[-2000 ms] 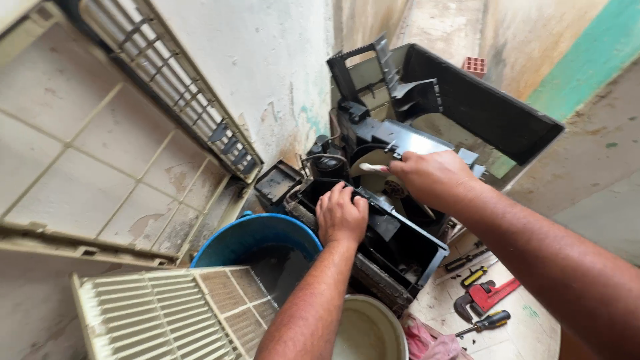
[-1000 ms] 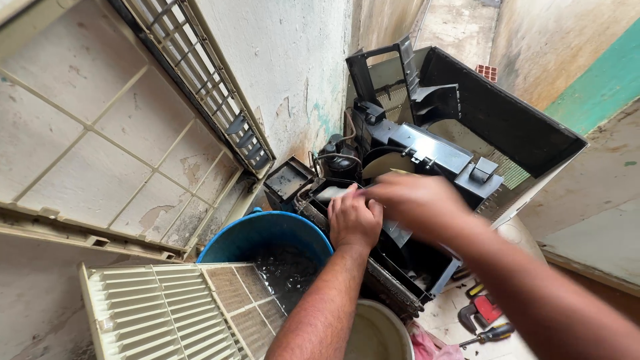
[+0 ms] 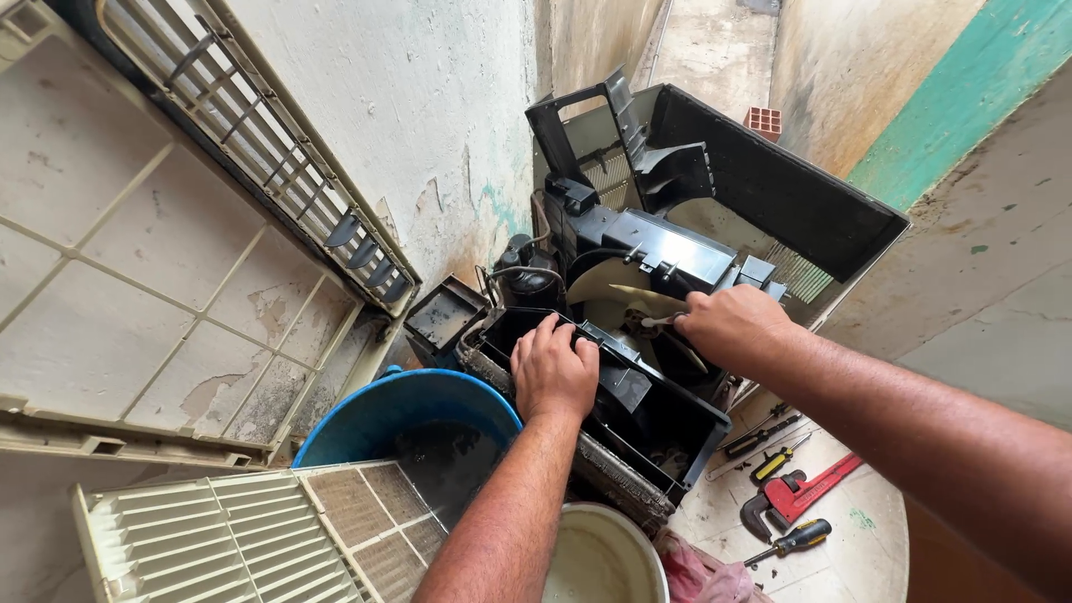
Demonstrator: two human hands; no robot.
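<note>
A disassembled air conditioner with a black plastic housing (image 3: 645,394) stands in front of me. My left hand (image 3: 554,368) rests over the housing's near upper edge, fingers curled over it. My right hand (image 3: 733,327) is closed around a small pale-tipped tool or brush (image 3: 662,321), whose tip is at the hub of the cream fan (image 3: 615,289); its handle is hidden in the hand. Behind the fan is a glossy black cover (image 3: 670,243). A black compressor (image 3: 532,272) with bent tubes is left of the fan.
A blue tub (image 3: 314,448) of dark water stands left, a louvred front grille (image 3: 226,536) over its rim. Below are a pale bucket (image 3: 657,578) and pink cloth (image 3: 699,578). A red pipe wrench (image 3: 808,494) and screwdrivers (image 3: 800,538) lie on the round surface at right.
My right hand, blurred beside my left hand one second ago, is now farther right, with the tool's tip at the fan hub. My left hand stays on the housing.
</note>
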